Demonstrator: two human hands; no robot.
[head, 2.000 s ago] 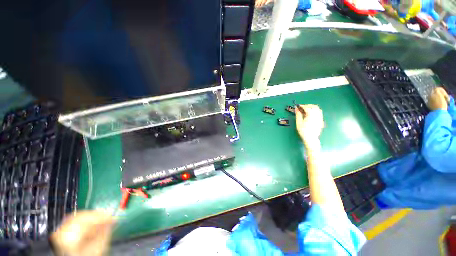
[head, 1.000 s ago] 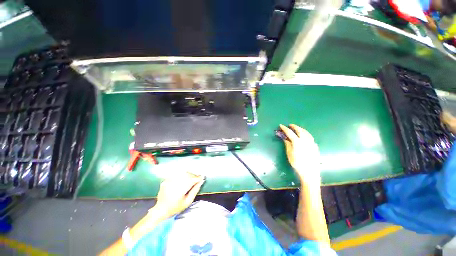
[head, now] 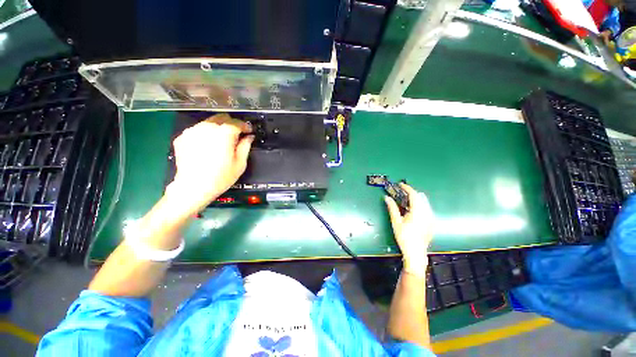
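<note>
A black box-shaped machine [head: 286, 164] stands on the green bench under a clear guard [head: 230, 87]. My left hand [head: 209, 157] is over its top, with fingertips at the dark fixture nest [head: 268, 130]; whether they hold anything is hidden. My right hand [head: 413, 216] is on the bench right of the machine, its fingers around small dark electronic modules [head: 397, 193]. Another dark module [head: 376, 180] lies flat just beyond those fingertips.
Black blister trays are stacked at the left [head: 42, 153] and the right [head: 575, 160]. A black cable [head: 331, 229] runs from the machine to the bench edge. A white post [head: 418, 56] rises behind. Another person's blue sleeve [head: 586, 279] is at the right.
My left hand has moved from the front bench edge up onto the machine. My right hand has moved slightly down and left, and more modules show at its fingers.
</note>
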